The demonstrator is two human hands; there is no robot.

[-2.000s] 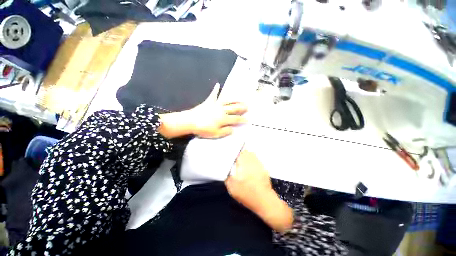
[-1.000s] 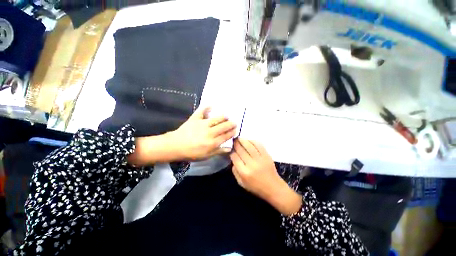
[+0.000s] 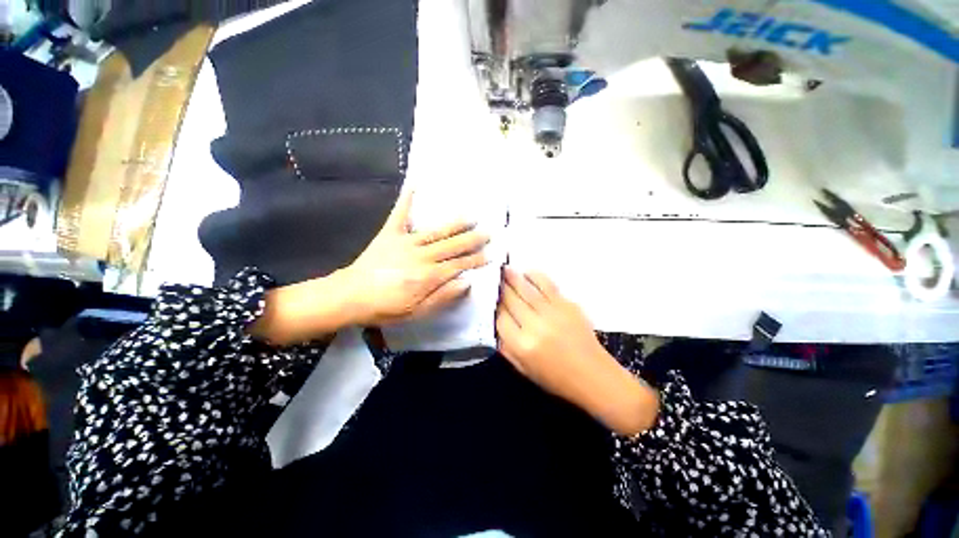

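A dark garment panel with a light dashed pocket-shaped outline lies left of the needle area, its left edge wavy. A white-backed piece lies at the table's front edge, with a thin dark line along its right side. My left hand lies flat on the white piece, fingers apart and pointing right, its thumb near the panel's edge. My right hand has its bent fingertips at the white piece's right edge; whether they pinch it is hard to tell. The presser foot area is beyond both hands.
The sewing machine head spans the upper right. Black-handled shears lie under its arm. Red-handled snips and a white ring lie at right. Taped cardboard is at left. A small dark piece sits at the table edge.
The panel has shifted up in view and its dashed outline is now uncovered. My left hand has flattened on the white piece. My right hand stays at its right edge, slightly lower than before.
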